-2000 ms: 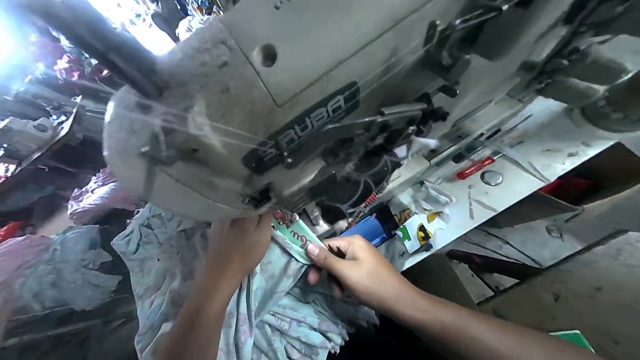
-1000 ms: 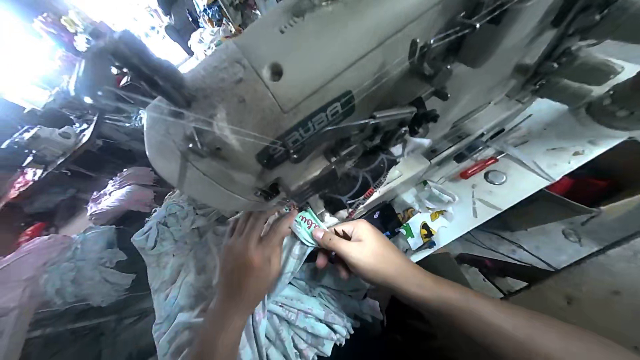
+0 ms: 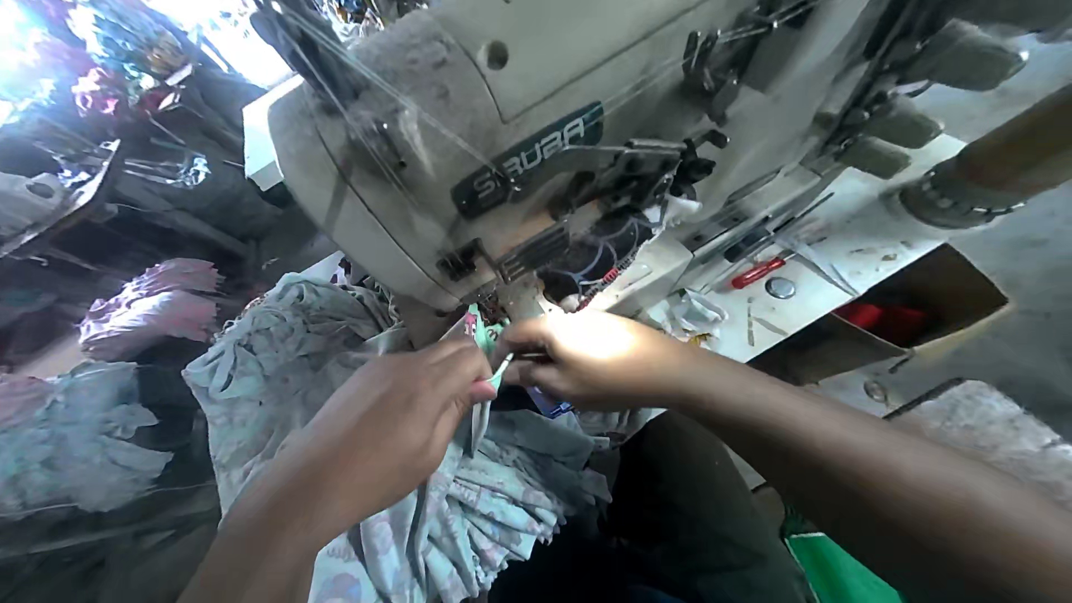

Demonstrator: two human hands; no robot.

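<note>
A Siruba sewing machine (image 3: pixel 394 126) fills the upper middle of the head view. Just below its needle area, my left hand (image 3: pixel 419 394) pinches a green printed fabric strip (image 3: pixel 484 339) between thumb and fingers. On the strip's right side my right hand (image 3: pixel 578 356) has its thumb and fingertips closed on the strip's edge. The strip's upper end reaches under the presser foot area, where detail is too small to tell. Pale printed, ruffled fabric (image 3: pixel 452 511) hangs below my hands and is bunched at the left of the machine.
On the white machine table (image 3: pixel 729 327) lie a red-handled tool (image 3: pixel 758 273), a round metal piece (image 3: pixel 780 288) and tweezers. An open cardboard box (image 3: pixel 963 293) holds something red. Pink fabric (image 3: pixel 155 306) and pale blue fabric (image 3: pixel 84 444) are piled at the left. A green item (image 3: pixel 837 569) lies low right.
The green strip, earlier spread between my hands with its print showing, is now folded or turned narrow. My right hand has turned, its back now more upward. The view has shifted closer.
</note>
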